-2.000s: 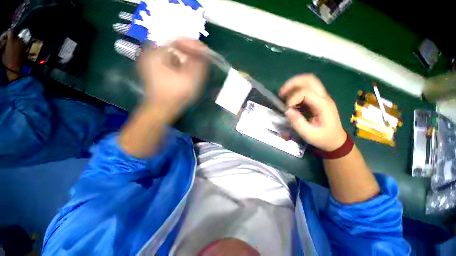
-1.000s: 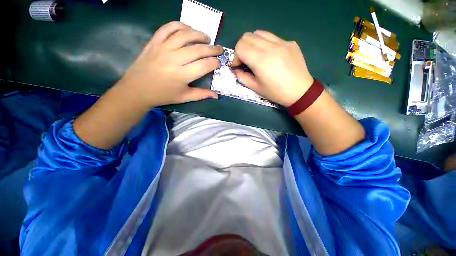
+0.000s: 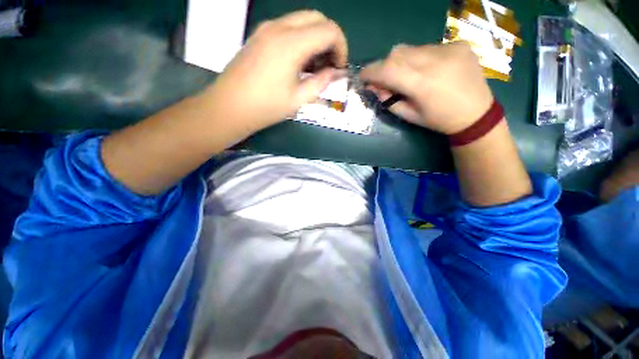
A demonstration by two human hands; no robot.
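Observation:
A silver-white phone housing [image 3: 338, 112] lies on the green mat between my hands, with a small orange part inside; my fingers hide its upper edge. My left hand [image 3: 284, 66] is at its upper left, thumb and fingertips bent together over it; whether they pinch something is hidden. My right hand [image 3: 438, 84] is at its upper right, fingers curled around a thin black pen-like tool [image 3: 391, 101] that points at the housing.
A white card-like sheet [image 3: 215, 31] lies left of my left hand. A stack of orange-gold flex cables [image 3: 483, 35] lies at the upper right. Beyond it are a spare housing [image 3: 553, 80] and a crinkled clear bag [image 3: 592, 105]. A ribbed roller [image 3: 10, 22] is far left. Another person's blue sleeve [image 3: 602, 245] shows at right.
The view has shifted, so the cables and white sheet sit further left and higher. My hands have drawn back from the housing's face to its upper edge, and the black tool now shows in my right hand.

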